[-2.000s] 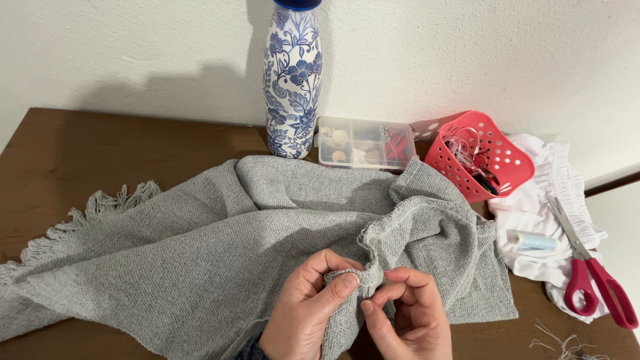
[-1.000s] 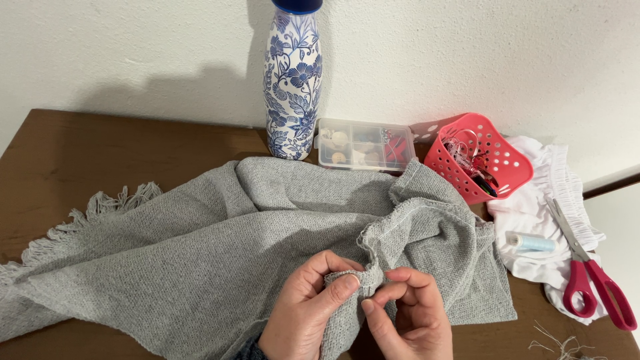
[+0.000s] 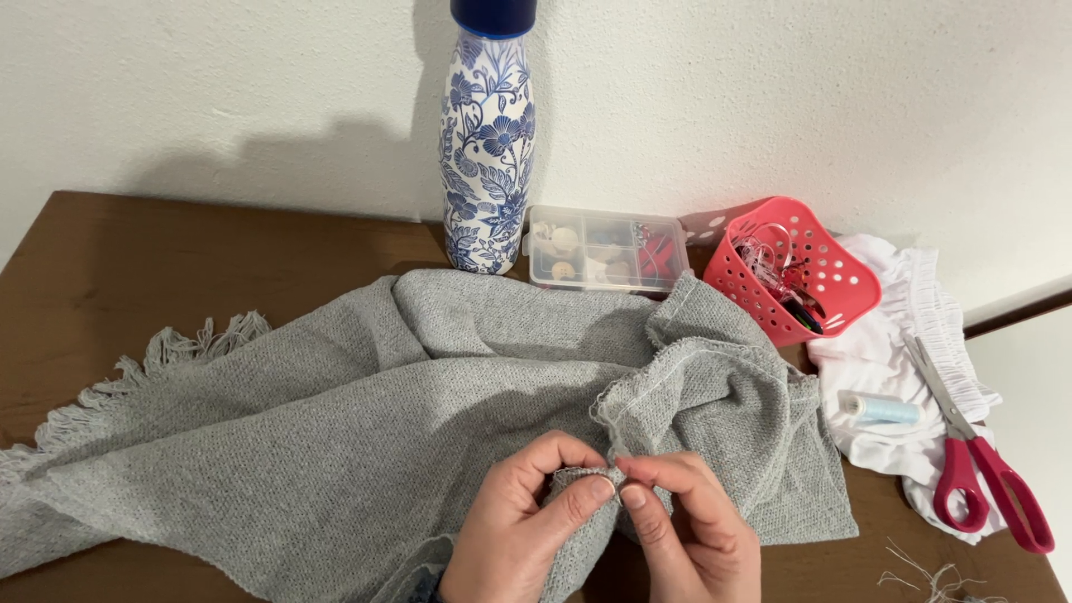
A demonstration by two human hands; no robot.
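Observation:
A grey woven cloth [image 3: 335, 444] with a fringed left end lies in folds over the brown table. Near the lower middle, my left hand [image 3: 532, 519] pinches its frayed edge between thumb and forefinger. Close against it on the right, my right hand [image 3: 691, 523] has its thumb and forefinger together at the same edge; whether a needle is between those fingertips cannot be seen. A line of light stitching runs along the raised, frayed hem [image 3: 662, 368] just above both hands.
Behind the cloth stand a blue-and-white floral bottle [image 3: 490, 151], a clear compartment box [image 3: 607, 251] of buttons and a red perforated basket [image 3: 846, 285]. At right, white fabric [image 3: 871, 368] bears a thread spool [image 3: 883, 408] and red-handled scissors [image 3: 963, 435]. Thread scraps [image 3: 934, 578] lie below.
Both hands stay at the same part of the cloth's edge. The right fingertips have drawn slightly closer to the left ones.

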